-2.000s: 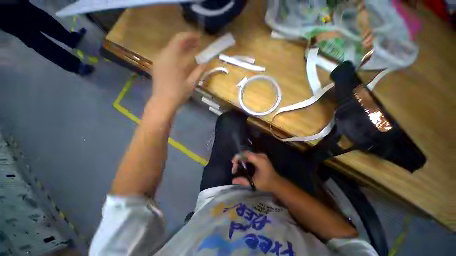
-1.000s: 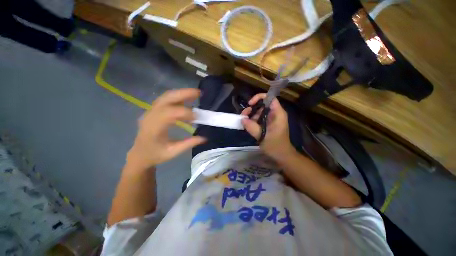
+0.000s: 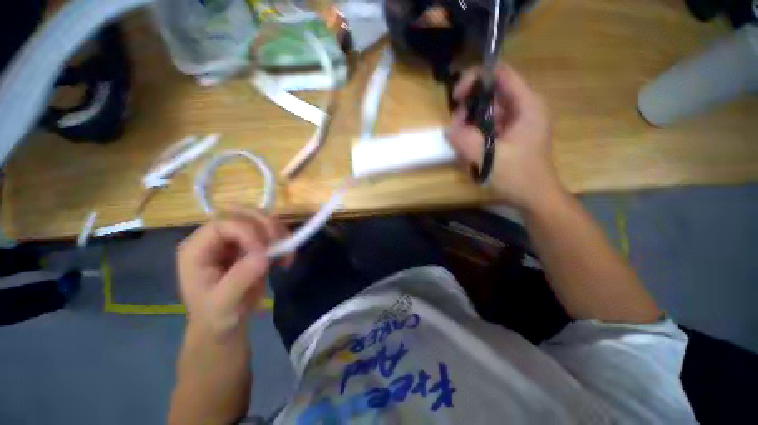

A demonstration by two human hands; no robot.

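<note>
My left hand (image 3: 228,266) is at the desk's front edge and pinches a narrow, curling white strip (image 3: 312,226), perhaps backing paper. My right hand (image 3: 515,137), over the desk, grips black-handled scissors (image 3: 482,112), blades pointing up. Its fingers also hold one end of a wider white foam strip (image 3: 403,153), which extends left. The narrow strip's far end comes near the wide strip's left end; whether they touch is unclear from blur. The black head strap (image 3: 424,37) lies beyond my right hand, partly hidden by it.
A white tape ring (image 3: 268,178) and scraps (image 3: 187,158) lie left on the desk (image 3: 582,108). Beyond are a translucent bag (image 3: 208,41) and another black strap piece (image 3: 104,104). A pale bottle (image 3: 698,79) is right. A large white sheet edge (image 3: 50,62) crosses upper left.
The view has turned right. My hands have moved apart, and my left hand now holds a narrow strip. The wide strip and scissors remain in my right hand, now over the desk.
</note>
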